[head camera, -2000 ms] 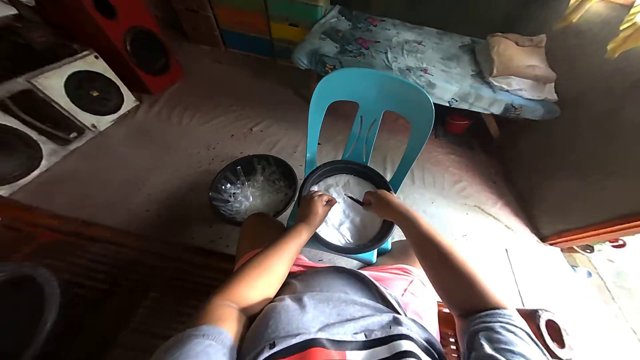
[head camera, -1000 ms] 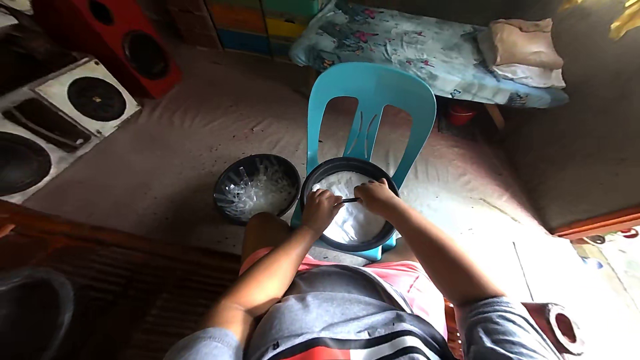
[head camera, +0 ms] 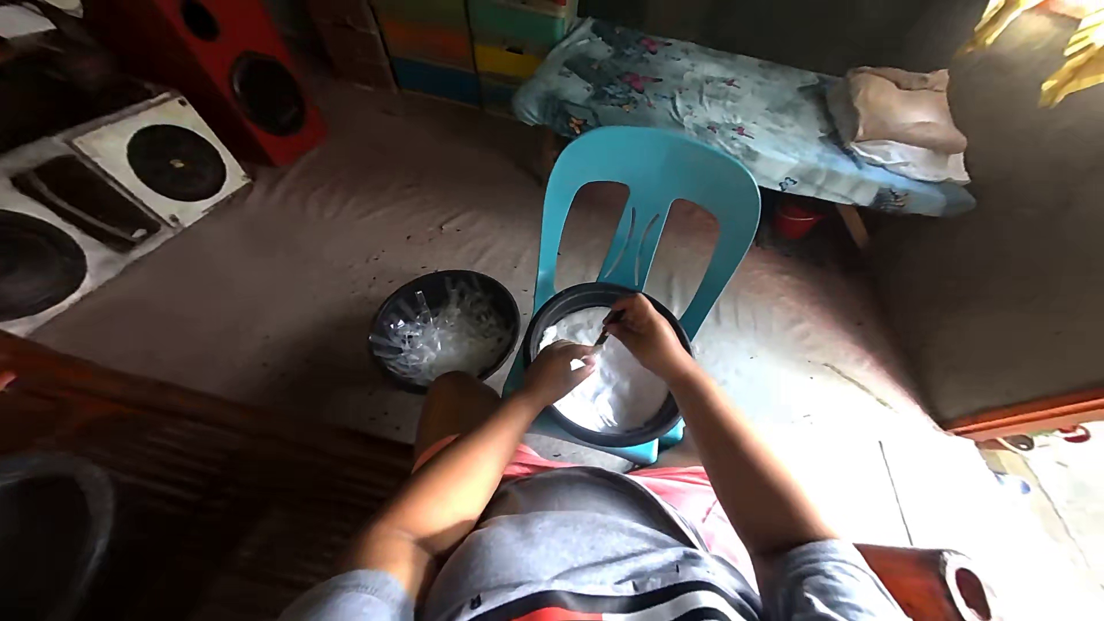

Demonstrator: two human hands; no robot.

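A black round basin (head camera: 562, 304) holding a white substance (head camera: 612, 388) rests on the seat of a turquoise plastic chair (head camera: 651, 151). Over the basin, my right hand (head camera: 645, 332) grips a small dark-handled tool (head camera: 611, 323), perhaps a knife, slanting down toward my left hand. My left hand (head camera: 559, 369) is at the basin's left side, its fingers pinching something small and whitish at the tool's tip; what it is cannot be made out. Left of the chair, a second black basin (head camera: 509, 304) on the floor contains clear plastic strips or wrappers (head camera: 423, 336).
White speaker cabinets (head camera: 103, 159) and a red speaker (head camera: 302, 103) stand at the left. Behind the chair is a bench with a floral cloth (head camera: 673, 86), folded cushions (head camera: 906, 112) on it and a red bucket (head camera: 795, 220) beneath. Coloured drawers (head camera: 431, 52) stand at the back.
The tool, held level between both hands a second ago, now slants. My right hand has moved up and away from me over the basin, while my left hand is lower.
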